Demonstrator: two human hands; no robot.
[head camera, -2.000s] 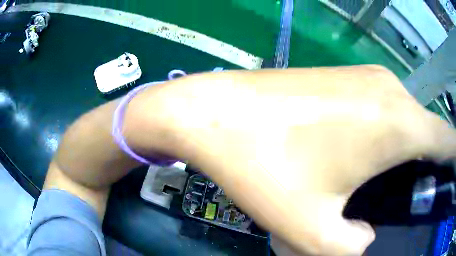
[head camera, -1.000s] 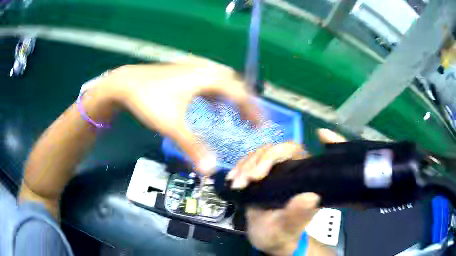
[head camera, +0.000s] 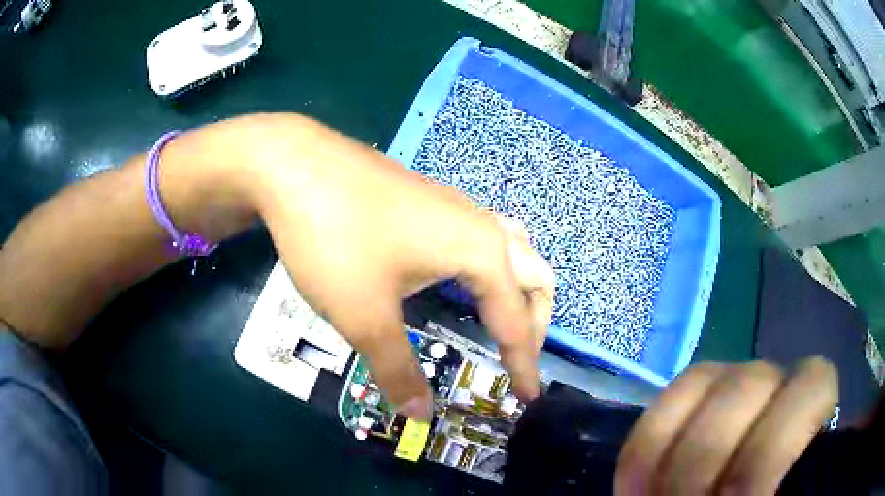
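My left hand (head camera: 388, 242), with a purple wristband, reaches over the open unit. Its thumb and index finger are spread, the thumb tip by the yellow block (head camera: 412, 439). Its other fingers are curled and partly hidden. The unit shows a green circuit board (head camera: 357, 392) and brass contacts (head camera: 474, 383). It sits in a white fixture (head camera: 267, 339). My right hand (head camera: 723, 426) is closed around the black electric screwdriver (head camera: 573, 436), whose front end is at the unit's right side. Its tip cannot be made out.
A blue tray (head camera: 701, 262) of tiny silver screws lies behind the fixture. A white plug housing (head camera: 184, 60) with pins up is at upper left on the dark green bench (head camera: 330, 58). A black mat (head camera: 805, 310) is at right, beyond it the pale belt edge (head camera: 679, 121).
My left hand has moved from above the screw tray down onto the unit, leaving the tray uncovered. My right hand and the screwdriver sit lower and further right in view. The camera view has shifted.
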